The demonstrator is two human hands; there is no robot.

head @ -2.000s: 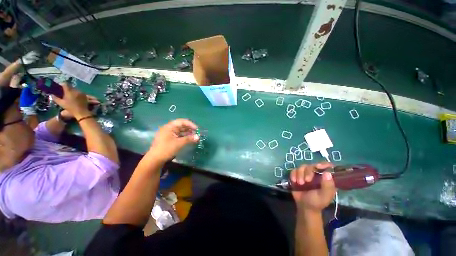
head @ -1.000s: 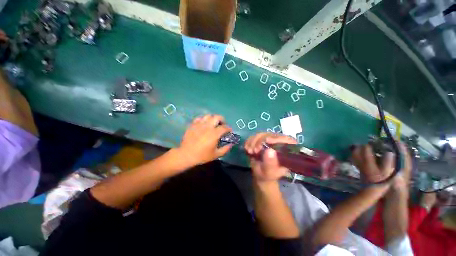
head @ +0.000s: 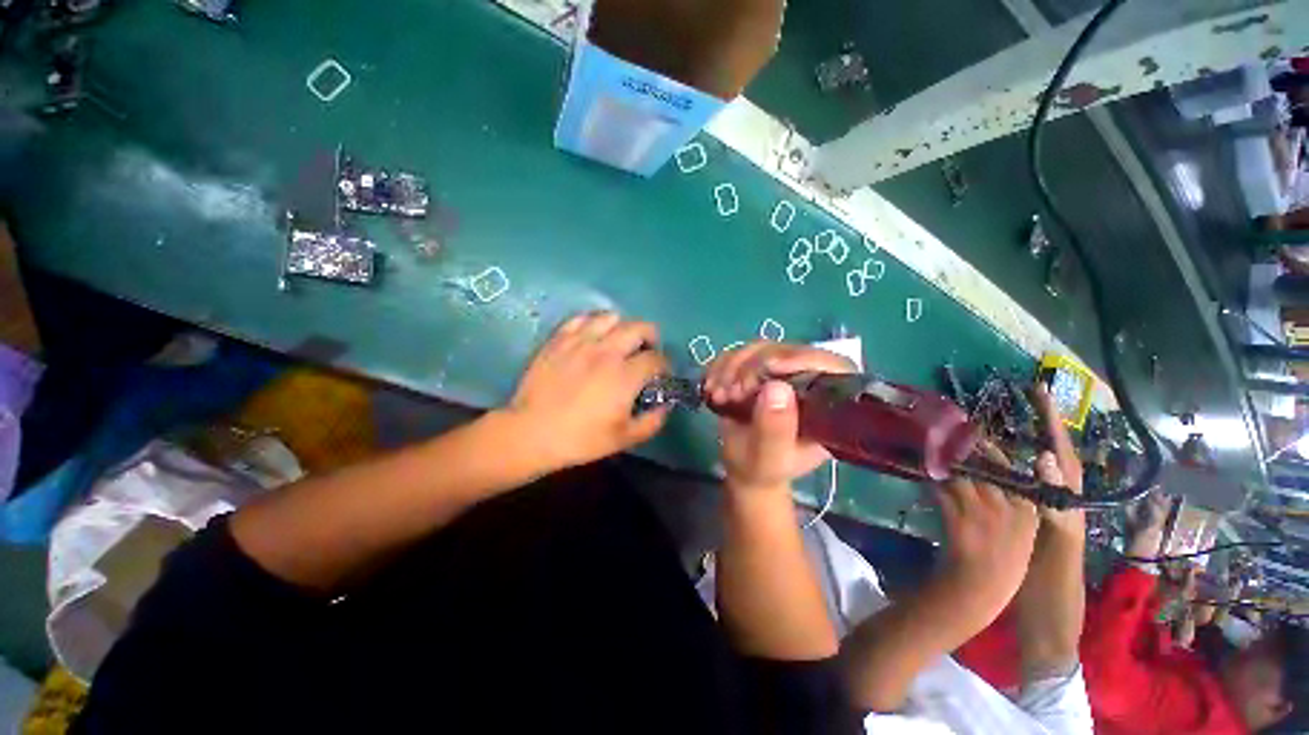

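My left hand [head: 586, 391] grips a small dark silvery module [head: 660, 394] at the bench's front edge, its fingers covering most of it. My right hand [head: 768, 417] is closed around a dark red electric screwdriver [head: 890, 424], which lies level with its tip pointing left at the module. The tip's exact contact is too small to tell. Two modules lie on the green bench to the left, one dark and silvery [head: 385, 193], one flat and silvery [head: 330, 256]. Thin white rings [head: 490, 283] lie scattered on the bench.
An open blue-and-white carton [head: 632, 108] stands by the white rail. A black cord [head: 1098, 287] loops at the right. A co-worker's hands [head: 991, 524] are close beside the screwdriver's cord end. A yellow-rimmed tray [head: 1065, 388] and dark parts lie beyond. A white bag [head: 122, 539] is below the bench.
The view has turned right. Since the oldest frame, my left hand has taken hold of a module and the screwdriver has come to it. The co-worker's hands have moved nearer the screwdriver.
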